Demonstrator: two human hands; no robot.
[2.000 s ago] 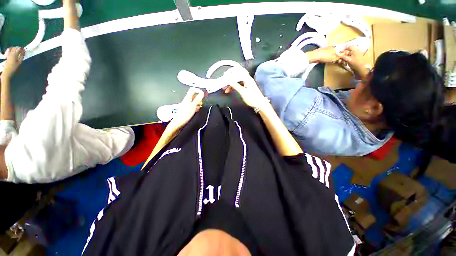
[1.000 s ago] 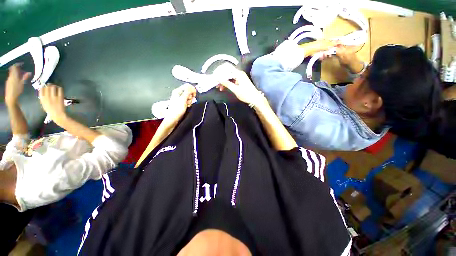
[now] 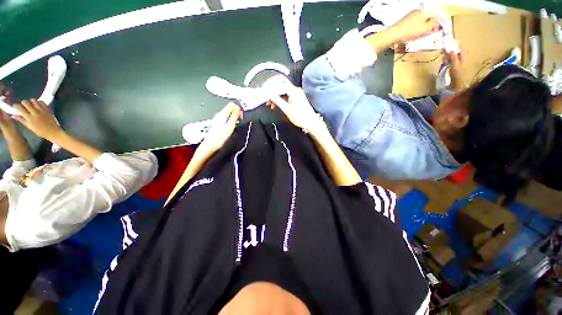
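Observation:
A white curved housing (image 3: pixel 229 90) lies across the dark bench edge in front of me, its rounded end to the upper left. My right hand (image 3: pixel 288 98) grips its right part with bent fingers. My left hand (image 3: pixel 229 117) is at its lower edge, fingertips pinched; whether it holds a tiny part or wire cannot be seen. A white housing end (image 3: pixel 196 131) pokes out to the left of my left hand. A thin white curved strip (image 3: pixel 266 66) arches just behind the housing.
A long white strip (image 3: pixel 292 31) lies on the dark bench (image 3: pixel 148 80). At left a person in white handles a white curved piece (image 3: pixel 55 77). At right a person in a denim jacket works over cardboard (image 3: pixel 493 52). Cartons (image 3: pixel 487 224) stand on the blue floor.
The view has shifted slightly, while my hands stay at the housing. The left neighbour's arms came back from the belt to the bench. The right neighbour's hands rose and moved apart.

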